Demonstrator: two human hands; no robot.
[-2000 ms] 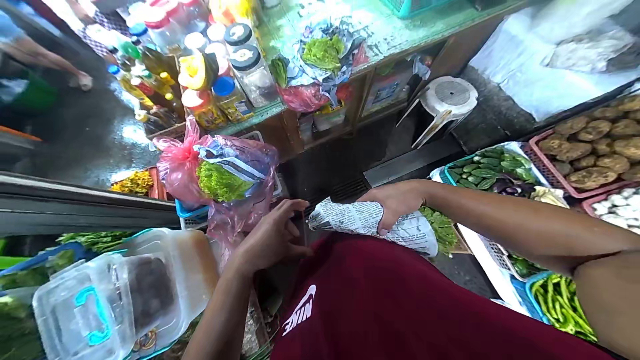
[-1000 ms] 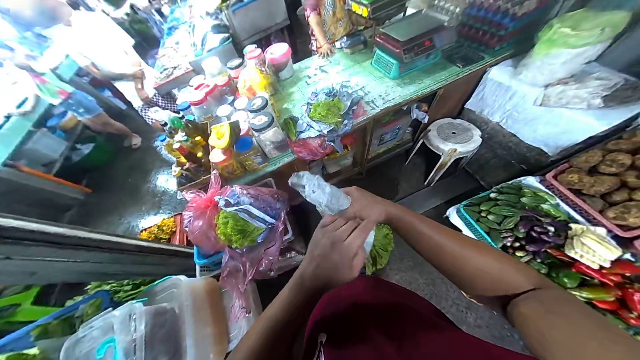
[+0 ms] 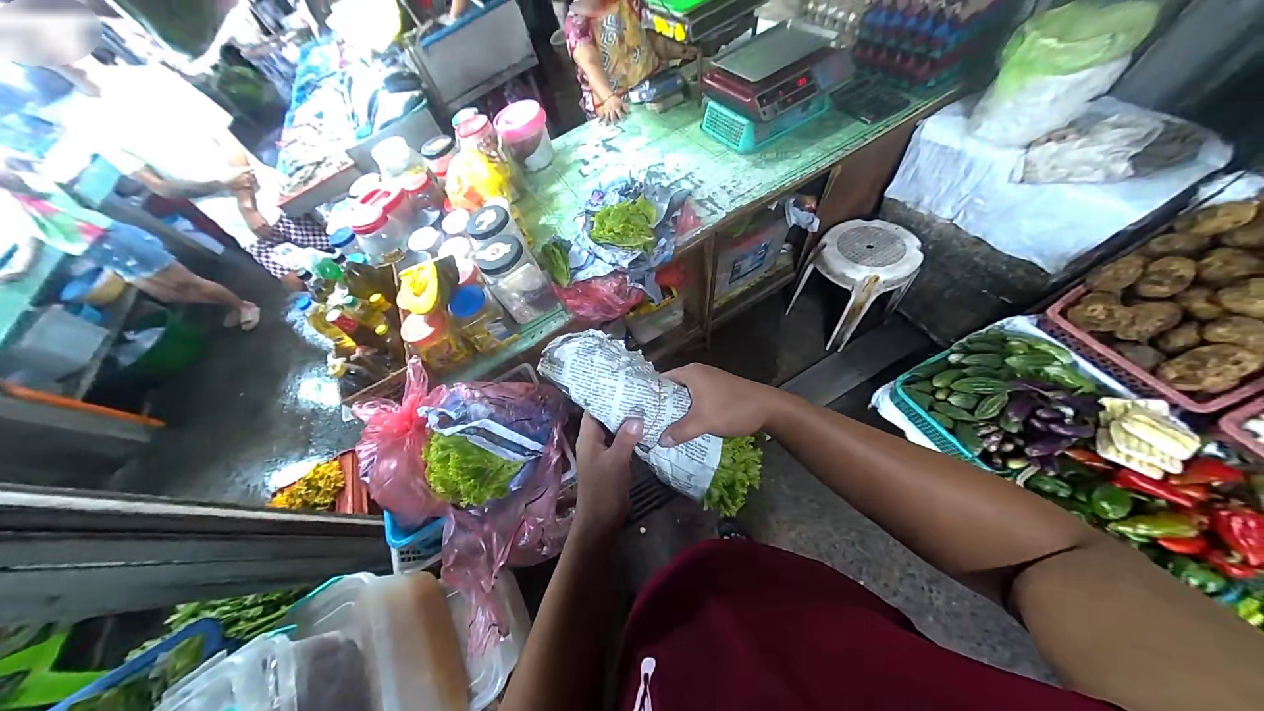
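Observation:
A bundle of leafy green lettuce (image 3: pixel 735 476) wrapped in printed newspaper (image 3: pixel 602 380) is held in front of my body, its frilly leaves showing at the lower right end. My right hand (image 3: pixel 719 400) grips the paper from the right, near its middle. From below and the left, my left hand (image 3: pixel 606 459) holds the same roll, thumb on top. Just left of it, more lettuce (image 3: pixel 469 472) lies in an open pink plastic bag (image 3: pixel 395 444). On the green counter, another lettuce head (image 3: pixel 624 223) rests on paper and plastic.
Jars (image 3: pixel 513 272) and oil bottles (image 3: pixel 360 331) crowd the near counter end. A scale (image 3: pixel 765 74) stands farther along, with a person (image 3: pixel 612 59) behind. Right are a white stool (image 3: pixel 867 252), a basket of small green vegetables (image 3: pixel 978 380) and potatoes (image 3: pixel 1205 296). Plastic containers (image 3: pixel 395 642) stand lower left.
Both hands have moved the newspaper roll away from my shirt, out in front of me. My left hand, apart from the roll two seconds ago, now holds it. The view has shifted, showing more counter.

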